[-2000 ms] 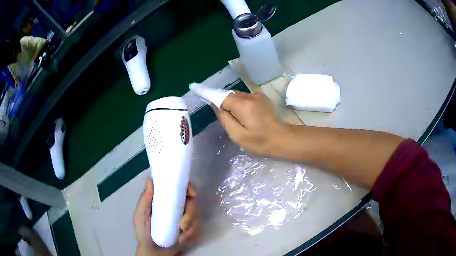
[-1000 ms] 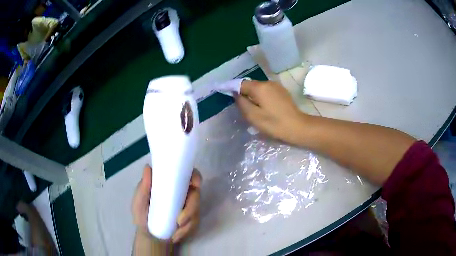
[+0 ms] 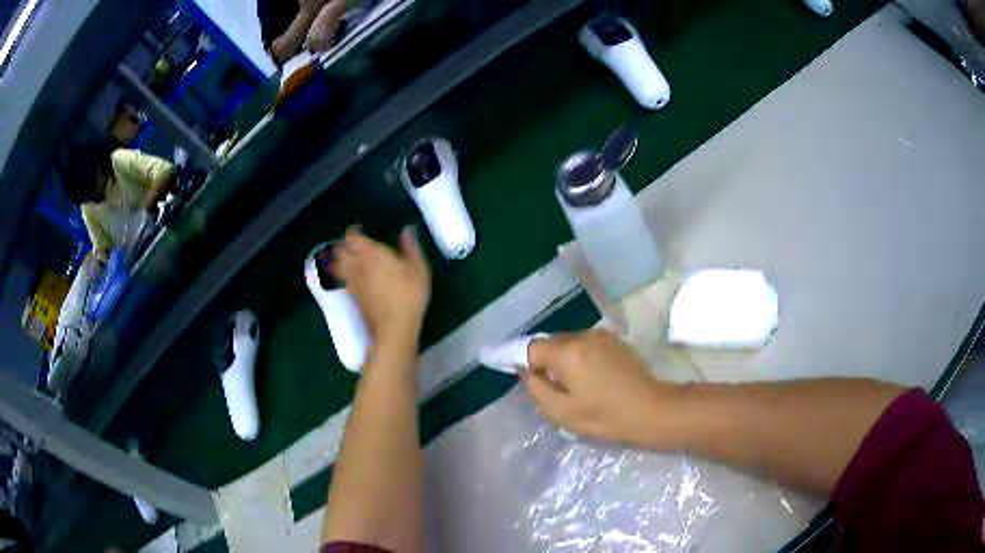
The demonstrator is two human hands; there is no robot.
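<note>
My left hand (image 3: pixel 380 283) is over the green conveyor belt with its thumb raised and apart from the fingers. Its fingertips overlap the black-fronted head of a white handset (image 3: pixel 343 327) that lies on the belt; whether they touch it is hard to tell. My right hand (image 3: pixel 589 383) is closed on a thin white wiping cloth (image 3: pixel 508 353), which sticks out from the fingers to the left, above the bench's near strip. No handset is in my right hand.
More handsets (image 3: pixel 441 205) lie on the conveyor belt (image 3: pixel 508 162). A translucent dispenser bottle (image 3: pixel 616 238), lid open, stands beside a white stack of wipes (image 3: pixel 723 309). Crinkled clear film (image 3: pixel 616 497) lies on the pale bench. Other people are beyond the belt.
The handset is out of my left hand's upright hold, and that hand has moved forward over the belt. The view has shifted left. My right hand still holds the cloth.
</note>
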